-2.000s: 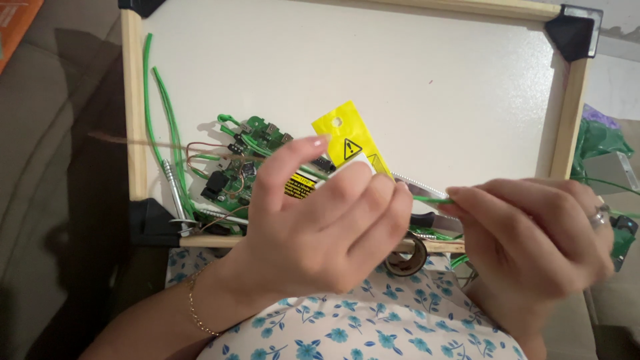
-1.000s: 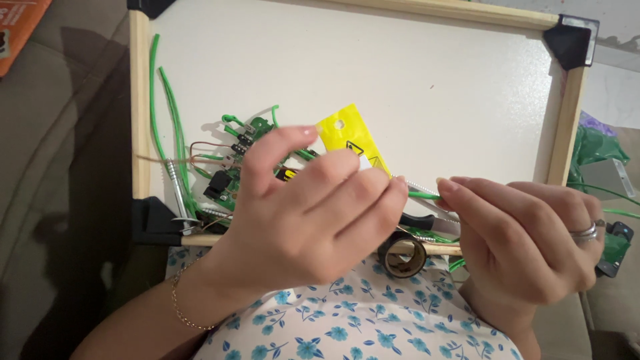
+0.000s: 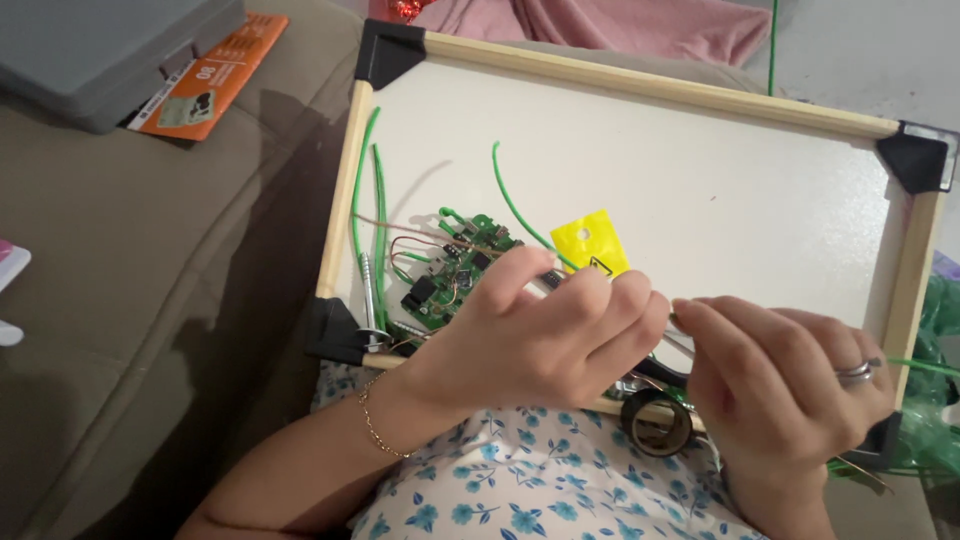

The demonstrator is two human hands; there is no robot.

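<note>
My left hand (image 3: 555, 337) has its fingers curled on a green wire (image 3: 514, 206), whose loose end arcs up over the white board. Close to its right, my right hand (image 3: 780, 375) pinches at the wire between thumb and finger; another green stretch shows beyond this hand. Partly behind my left hand lie a green circuit board (image 3: 465, 270) with thin wires and a yellow warning tag (image 3: 589, 240). A roll of dark tape (image 3: 656, 424) rests at the near edge, below a black-handled tool (image 3: 660, 371) that is mostly hidden.
A wood-framed white board (image 3: 675, 150) with black corner pieces lies on my lap. Green wires (image 3: 380, 225) and a metal screw (image 3: 367, 292) are along its left side. A grey case (image 3: 112, 60) and an orange packet (image 3: 210, 86) lie upper left, green plastic (image 3: 930, 390) at right.
A loose green wire end now arcs above my left hand, where none showed earlier. My hands stay close together. The view has shifted, bringing the grey case in.
</note>
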